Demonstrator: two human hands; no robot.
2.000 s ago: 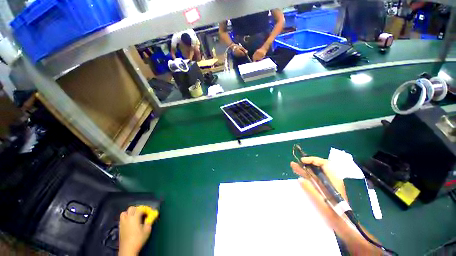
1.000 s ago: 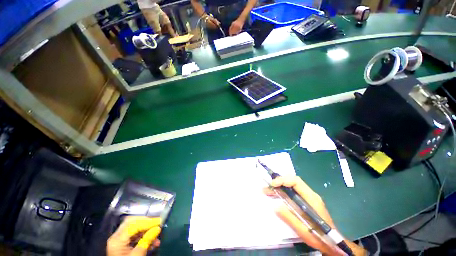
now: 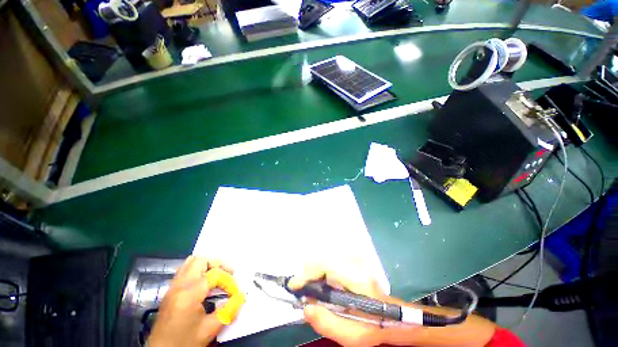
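Observation:
My left hand, with yellow finger cots on its fingertips, grips the right side of a black panel back at the left edge of the white pad. A dark piece shows between its fingers; the hand hides part of the panel. My right hand holds the black soldering iron low over the pad, white band to the right. Its metal tip points left, near but apart from the yellow-covered fingers.
More black panel backs lie at left. A framed solar panel rests on another beyond the pale rail. At right are white tissue, a white strip, the iron stand with yellow sponge and the black solder box with reels.
My left hand has brought the black panel right, to the pad. My right hand has lowered the iron and turned its tip left towards my left hand. The camera view has shifted down and right.

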